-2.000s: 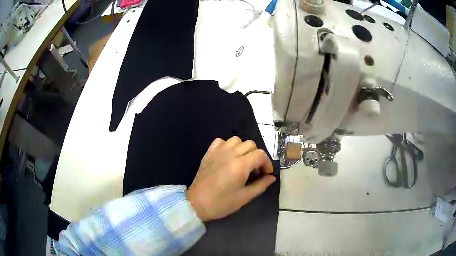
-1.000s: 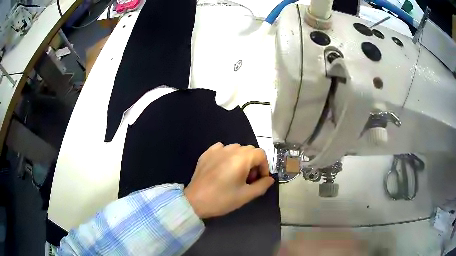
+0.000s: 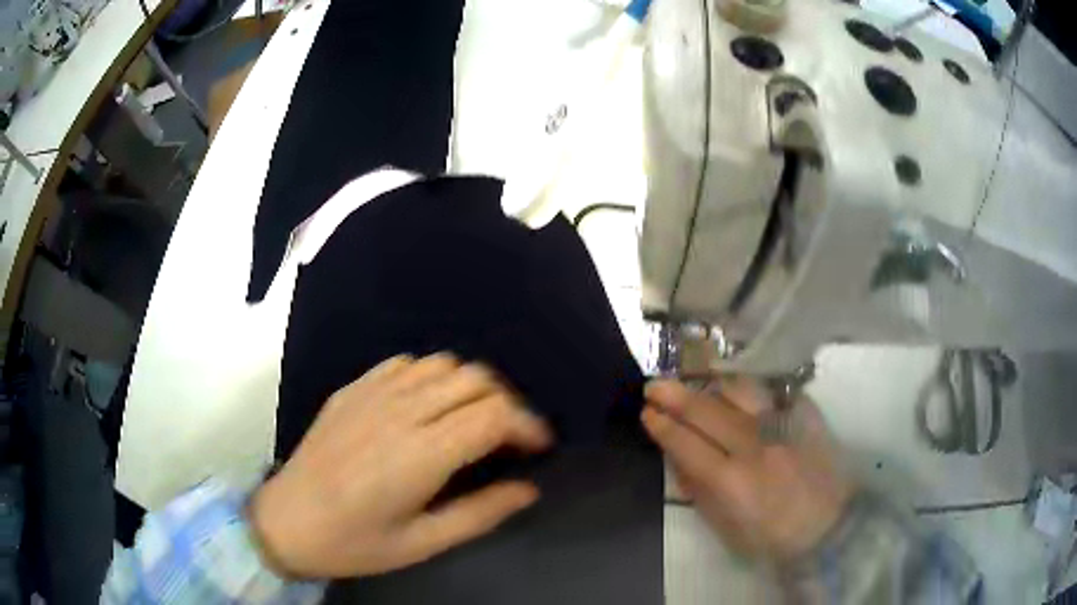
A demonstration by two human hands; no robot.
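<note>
A black cut panel [image 3: 437, 284] lies flat left of the needle area, its right edge running to the presser foot [image 3: 667, 346] of the off-white sewing machine [image 3: 756, 177]. My left hand [image 3: 402, 467] is over the panel's lower left part, blurred, thumb and fingers apart, holding nothing visible. My right hand [image 3: 756, 461] is just in front of the presser foot, blurred, its fingertips at the panel's right edge. Whether it pinches the cloth cannot be told. The needle tip is not clear.
Another long black pointed piece [image 3: 366, 83] lies beyond the panel on the table. Scissors [image 3: 966, 402] lie on the machine bed at right. A flat white paddle [image 3: 555, 118] with a round logo lies left of the machine head. The table's wooden edge [image 3: 73, 130] curves at far left.
My left hand has left the panel's edge by the foot, moved left and opened. My right hand, a blur at the bottom one second ago, has come up to the presser foot.
</note>
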